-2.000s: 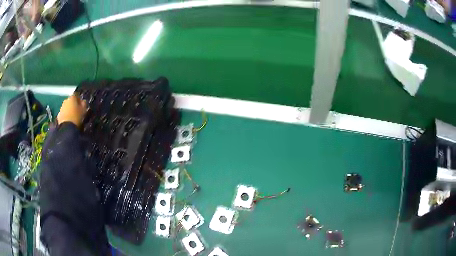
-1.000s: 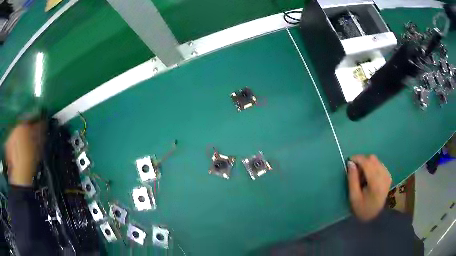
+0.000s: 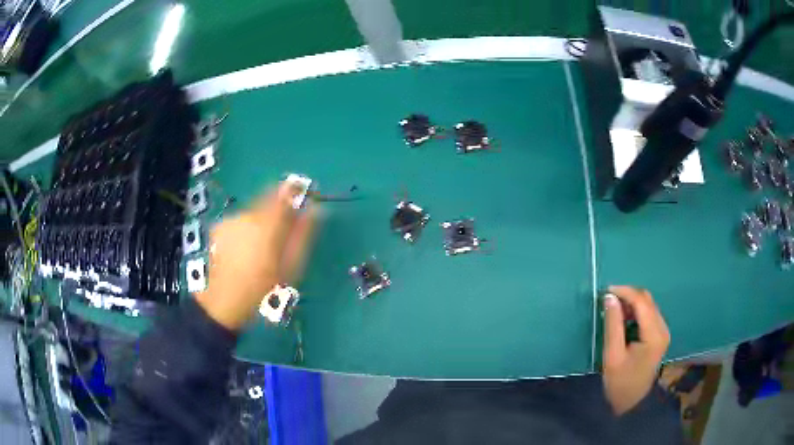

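Observation:
My left hand (image 3: 254, 252) is blurred over the left of the green mat, its fingertips at a white square plate (image 3: 298, 187) with a thin wire; whether they grip it is unclear. Another white square plate (image 3: 279, 304) with a dark round centre lies below the hand. More white plates (image 3: 195, 237) stand in a column beside the trays, partly hidden by the hand. Several dark squarish parts (image 3: 408, 221) with thin wires lie mid-mat. My right hand (image 3: 635, 348) rests with curled fingers near the mat's front edge, right of the pale line; I cannot tell if it holds something small.
Stacked black pocketed trays (image 3: 113, 191) stand at the left. A black screwdriver (image 3: 662, 148) hangs before a white-grey screw feeder (image 3: 653, 52) at the back right. Clear-and-dark modules (image 3: 766, 156) cluster at the far right. A blue bin (image 3: 294, 404) is below the front edge.
The view has shifted. My left hand has moved from the trays onto the white plates. More dark parts lie on the mat. My right hand came into view and has stayed near the pale line.

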